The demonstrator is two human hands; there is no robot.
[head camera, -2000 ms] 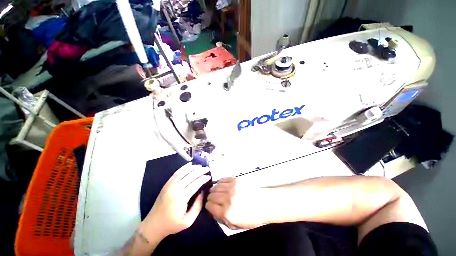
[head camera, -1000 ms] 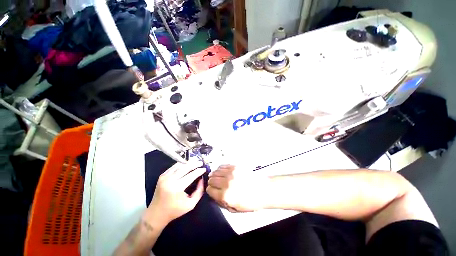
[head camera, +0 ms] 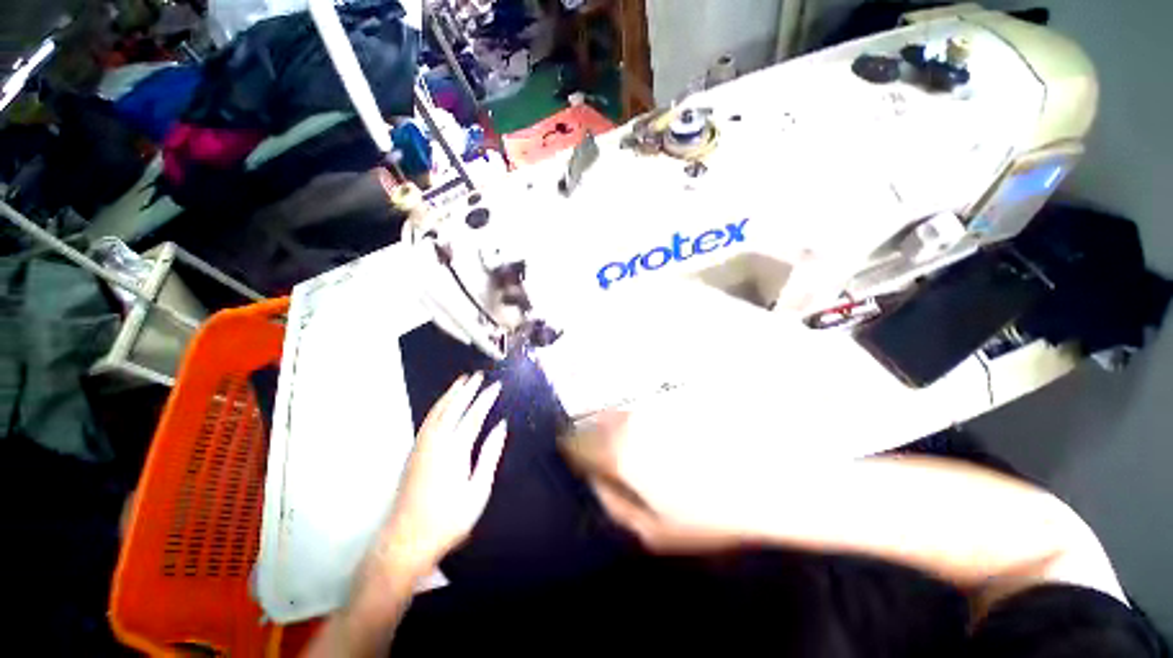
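A black fabric panel [head camera: 521,514] lies on the white sewing table [head camera: 337,450] under the needle area [head camera: 525,345] of the cream-white sewing machine [head camera: 823,180], and runs over the front edge towards my lap. My left hand [head camera: 453,469] lies on the panel's left part, fingers apart and pointing at the needle area. My right hand [head camera: 624,482] is at the panel's right side, overexposed and blurred; its fingers cannot be made out clearly, nor whether it grips the cloth.
An orange slotted basket [head camera: 212,476] stands left of the table. A flat black rectangle [head camera: 945,315] lies under the machine's right end, with dark cloth [head camera: 1093,283] behind it. Heaped clothing [head camera: 302,77] and a pale rod [head camera: 350,77] are behind.
My left hand has opened and moved down and left from beside the needle. My right hand has moved right and towards me. More panel shows between the hands. The view has shifted.
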